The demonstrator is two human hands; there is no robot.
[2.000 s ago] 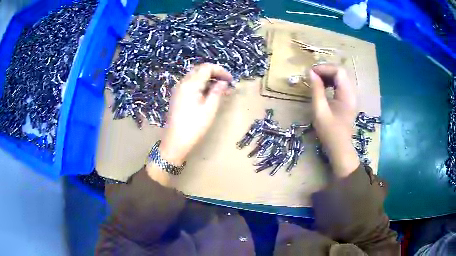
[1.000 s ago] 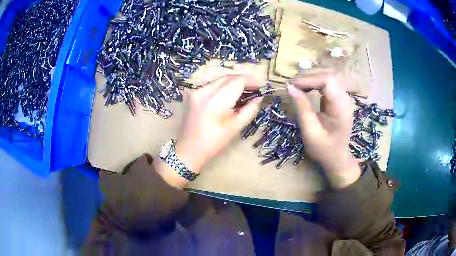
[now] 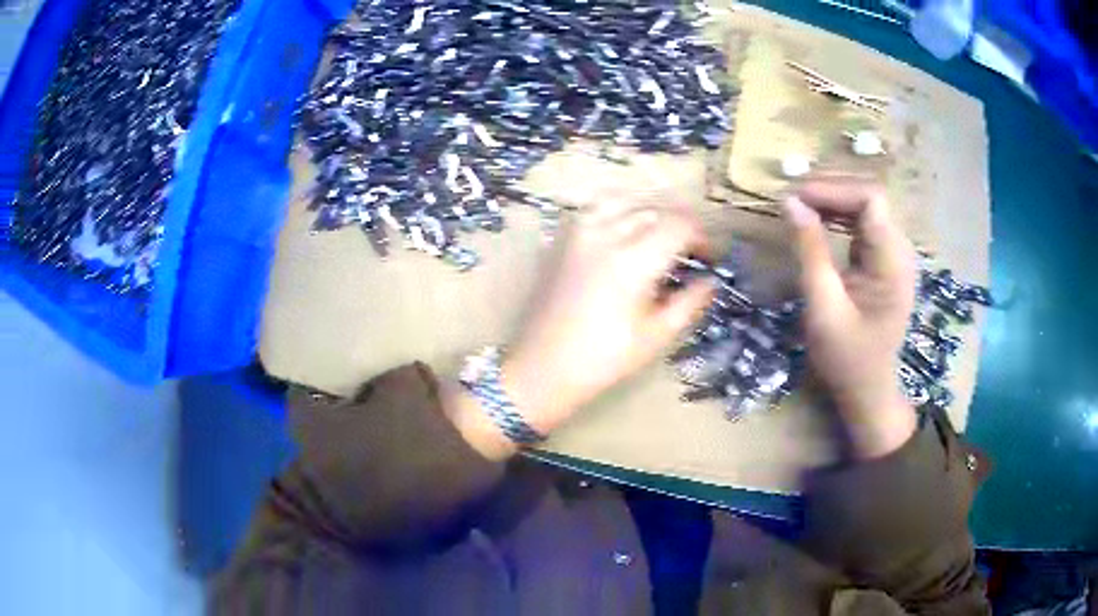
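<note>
My left hand (image 3: 620,307) is blurred and reaches to the upper left edge of the centre pile of parts (image 3: 741,355). A dark-and-silver part (image 3: 692,270) shows between its thumb and fingers. My right hand (image 3: 861,295) is between the centre pile and the right-hand pile (image 3: 933,331), thumb and fingertips close together below the cardboard squares (image 3: 761,96). No stick can be made out clearly in it. Two white paste blobs (image 3: 796,164) sit on the squares, with thin pale sticks (image 3: 837,87) above them.
The main pile of parts (image 3: 506,96) covers the upper left of the cardboard sheet (image 3: 361,301). A blue bin (image 3: 223,229) full of similar parts stands at the left. The green bench top (image 3: 1042,313) shows at the right. A pale round object (image 3: 943,27) is at the top right.
The view has shifted, so the bench appears further right. My left hand has come from the main pile to the centre pile. The stick seen at my right fingertips a second ago no longer shows clearly.
</note>
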